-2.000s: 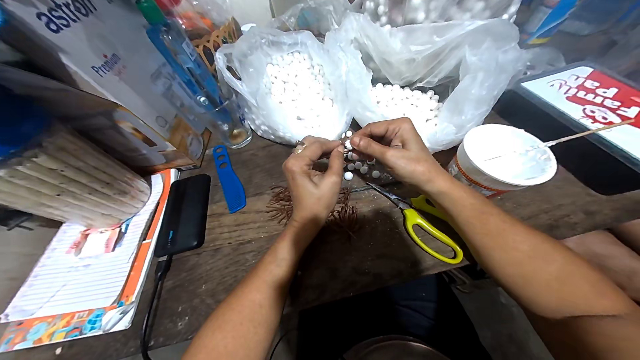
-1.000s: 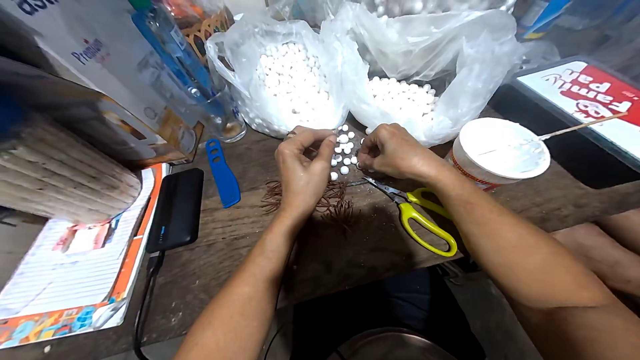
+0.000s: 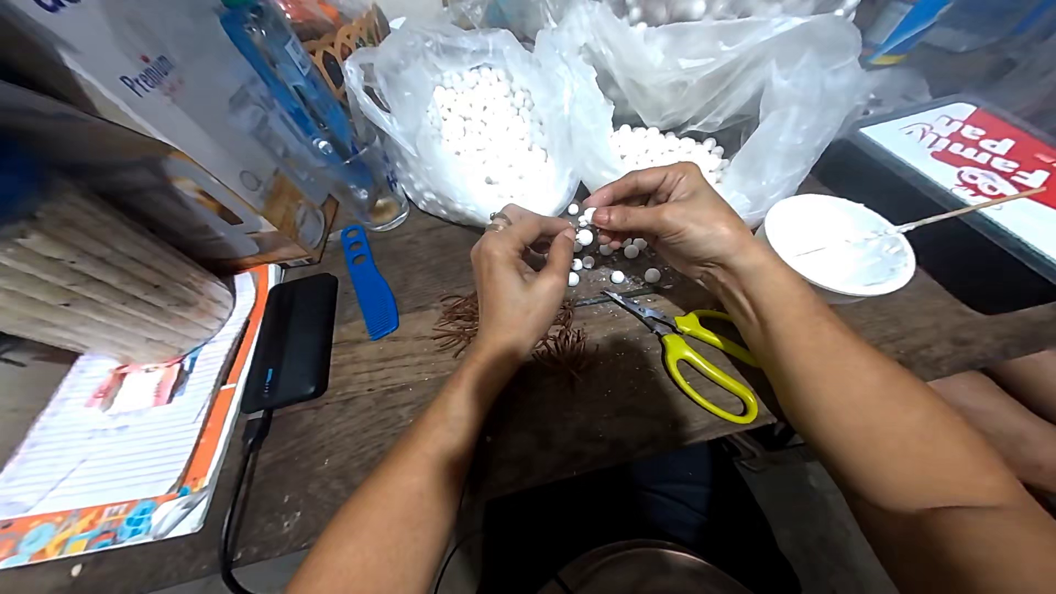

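My left hand (image 3: 524,268) and my right hand (image 3: 664,214) meet fingertip to fingertip over the wooden table. Between the right thumb and fingers is a small white ball (image 3: 588,215); a thin stem it may sit on cannot be made out. Another white ball (image 3: 584,238) is at the left fingertips, and whether that hand grips it is unclear. Several loose white balls (image 3: 631,251) lie beneath. Brown wiry strands (image 3: 569,351) spread beside and under my left wrist. Yellow-handled scissors (image 3: 672,338) lie with parted blades near my right wrist.
Behind my hands stand two plastic bags of white balls (image 3: 487,132) (image 3: 668,153). At right are a white tub (image 3: 837,247) with a stick (image 3: 969,208) and a dark box (image 3: 924,198). A blue comb (image 3: 370,285), black power bank (image 3: 290,342) and papers (image 3: 107,437) lie at left.
One second ago my hands were apart on either side of the loose balls; now their fingertips are close together above them. The right hand has lifted a white ball.
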